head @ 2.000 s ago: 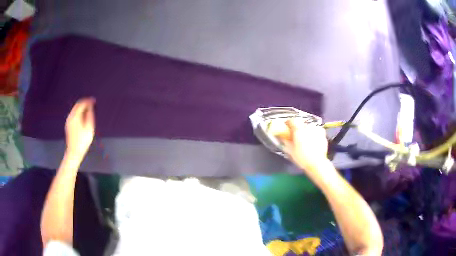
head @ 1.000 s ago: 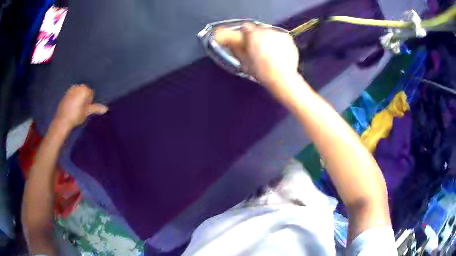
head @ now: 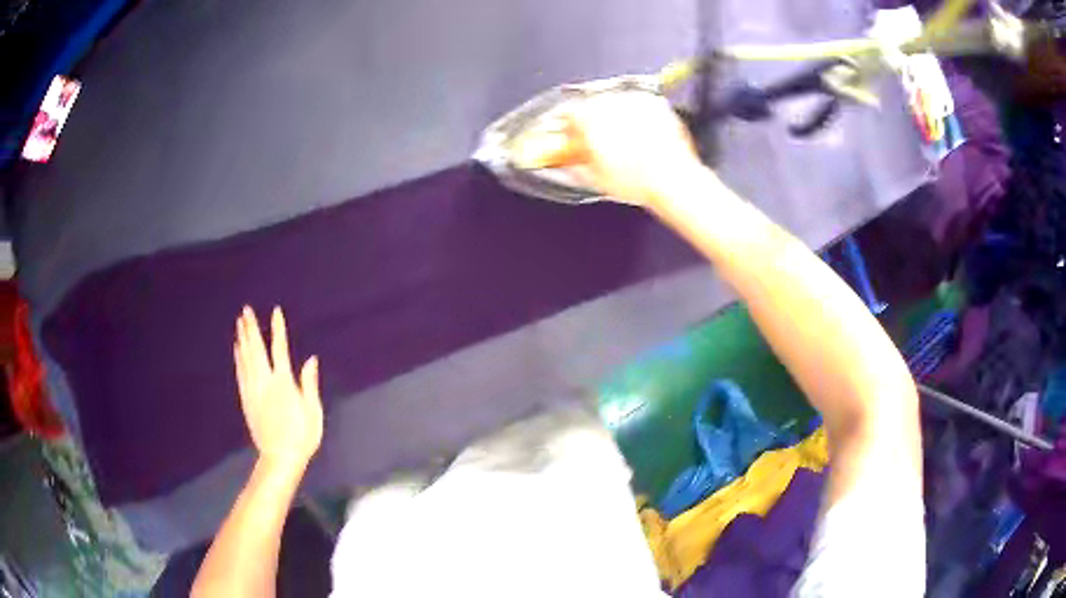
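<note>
Dark purple trousers (head: pixel 386 275) lie flat, folded leg on leg, aslant on the grey pressing table (head: pixel 292 105). The wide end is at the left; the other end runs right, partly under my right arm. My right hand (head: pixel 637 140) is closed on the handle of the silver steam iron (head: pixel 549 187), at the far edge of the cloth, point to the left. My left hand (head: pixel 278 403) is at the near edge of the trousers, fingers spread, holding nothing. Whether it touches the cloth I cannot tell.
A yellow steam hose (head: pixel 795 51) with white ties and a dark cord run right from the iron. A pink-and-white label (head: pixel 52 118) is at the far left. Yellow cloth (head: pixel 731 508), a crumpled blue bag (head: pixel 731 432) and purple garments (head: pixel 760 543) lie low at the right. Red cloth (head: pixel 26 362) is at the left.
My left hand has moved from the trousers' far edge to the near edge and spread its fingers. The iron remains at the far edge. The camera view has turned and shifted.
</note>
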